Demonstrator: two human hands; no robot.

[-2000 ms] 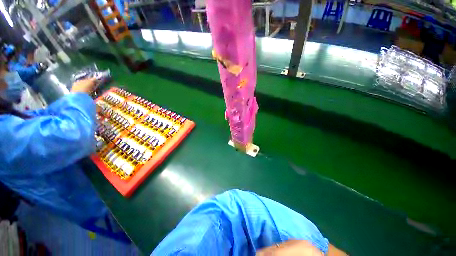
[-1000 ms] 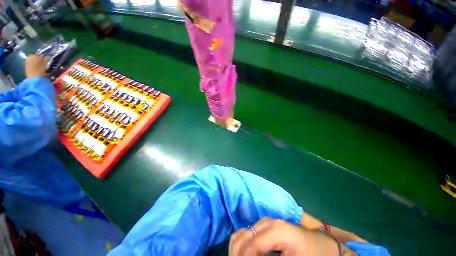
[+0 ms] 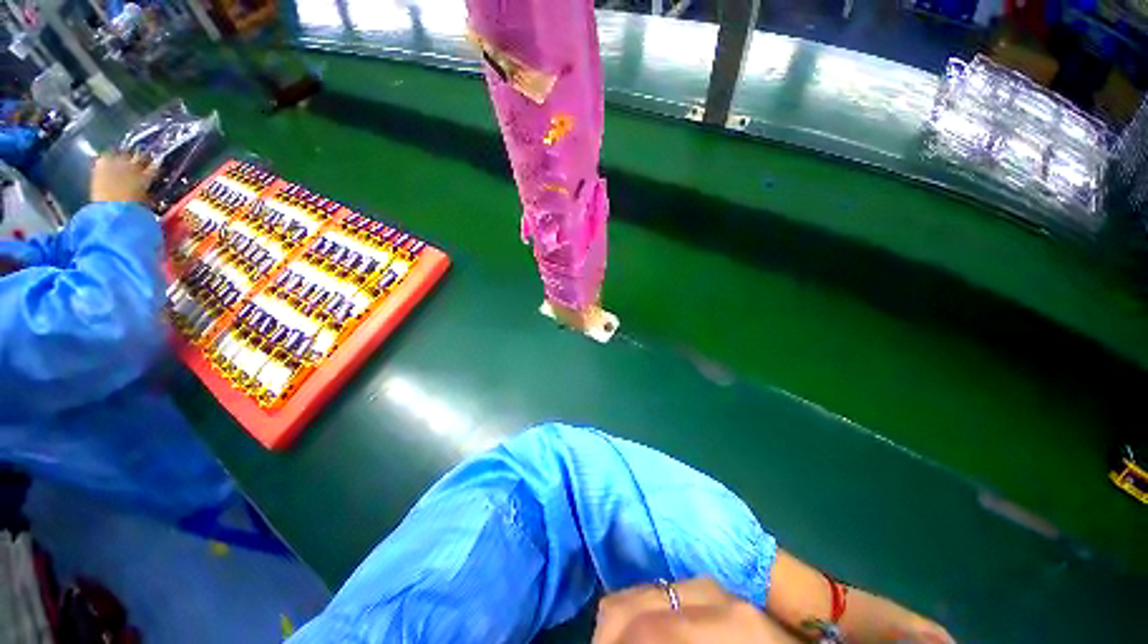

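Observation:
My left arm in a blue sleeve reaches across the bottom, with a red string at its wrist; my left hand (image 3: 925, 632) is mostly cut off by the bottom edge. My right hand (image 3: 686, 616), with a ring, lies in front of the left sleeve and is also cut off below. The fingertips of both hands are out of the picture, so whether they hold anything is hidden. A small yellow-and-dark unit (image 3: 1131, 476) lies on the green belt at the far right edge.
A red-orange tray (image 3: 359, 337) with rows of yellow, white and dark units lies left. A neighbour in a blue smock has a hand by a crumpled bag (image 3: 176, 136). A pink-wrapped post (image 3: 567, 189) stands in the centre. Clear plastic trays (image 3: 1020, 132) lie beyond the belt.
The view has turned right and down since the first frame, bringing the yellow unit into view. Both my hands show near the bottom; my right hand sits slightly lower than one second ago.

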